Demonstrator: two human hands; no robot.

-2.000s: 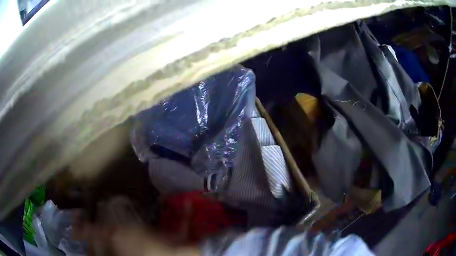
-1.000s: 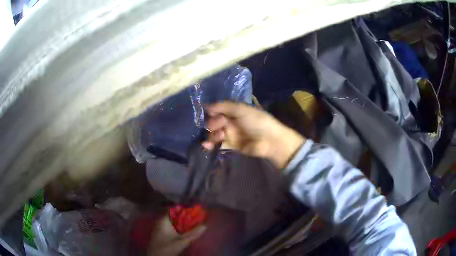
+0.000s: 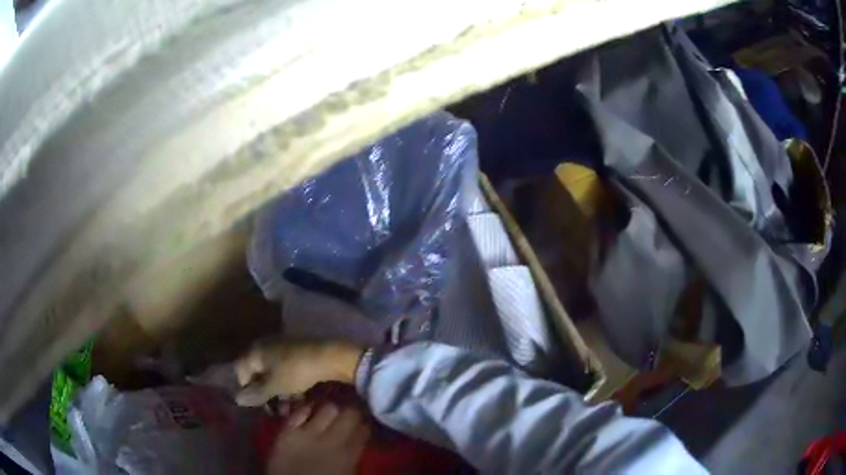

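The red plastic bag (image 3: 403, 458) lies at the bottom centre, mostly behind my hands and sleeve. My left hand (image 3: 320, 442) grips the bag near its top, fingers curled. My right hand (image 3: 295, 373) is just above and left of it, back of the hand up and fingers bent. Whether it holds anything is hidden. A glossy clear plastic bag (image 3: 371, 218) lies above my hands over grey ribbed fabric pieces (image 3: 519, 306). The carton's thin brown edge (image 3: 538, 264) runs along their right side.
The white worktable cover (image 3: 278, 102) with its rough edge fills the upper left. Large grey fabric (image 3: 686, 213) drapes on the right. A white plastic bag (image 3: 139, 431) with red print and a green sack (image 3: 67, 390) lie at lower left. A red object (image 3: 826, 456) shows at lower right.
My right hand has moved down and left, from over the clear plastic bag to beside my left hand. The dark strip hanging from it a second ago no longer shows.
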